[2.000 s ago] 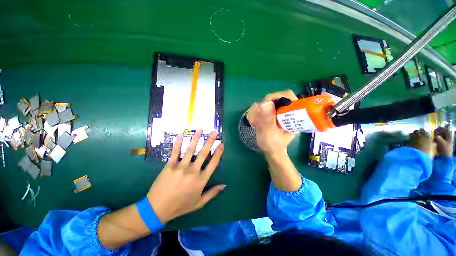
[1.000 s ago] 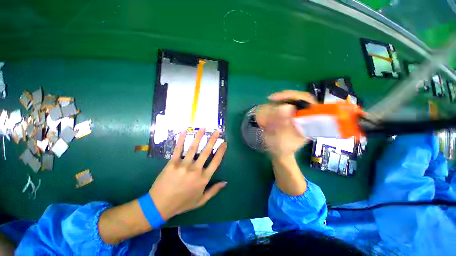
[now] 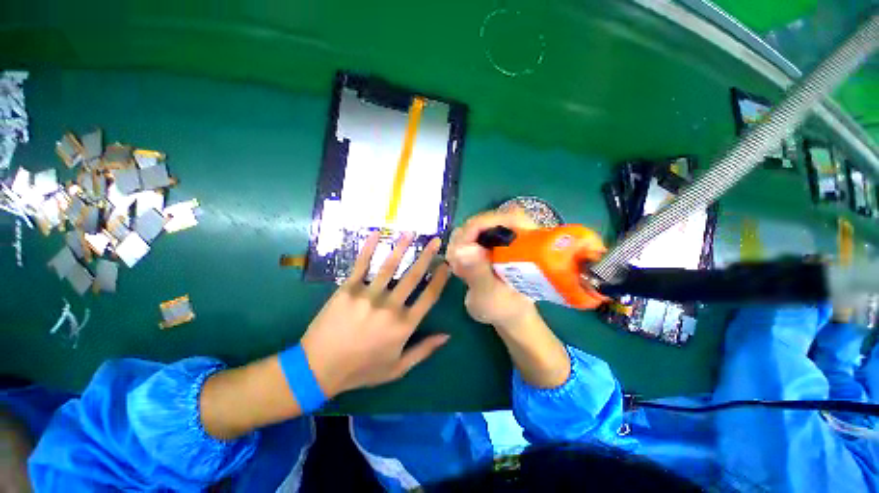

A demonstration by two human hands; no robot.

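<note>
The opened tablet (image 3: 371, 173) lies in front of me, black-framed and silver-white inside, with an orange stripe (image 3: 405, 159). My left hand (image 3: 366, 323) rests flat with spread fingers on the tablet's near end, over the circuit board; it holds nothing. My right hand (image 3: 492, 274) holds the orange electric screwdriver (image 3: 551, 262), just right of the tablet's near right corner. The driver's tip is hidden. The round screw dish (image 3: 532, 209) shows partly behind the right hand and driver.
A pile of small silver and brown modules (image 3: 120, 197) lies left, with one loose module (image 3: 176, 311) and white leads (image 3: 69, 322) nearer. Stacked tablets (image 3: 665, 318) lie right. The spring (image 3: 742, 154) and black cable (image 3: 723, 283) cross the right side. A neighbour's blue sleeve (image 3: 771, 361) is beyond.
My right hand and the screwdriver have moved left from over the dish towards the tablet's near right corner. My left hand stays on the tablet. The whole view has shifted slightly.
</note>
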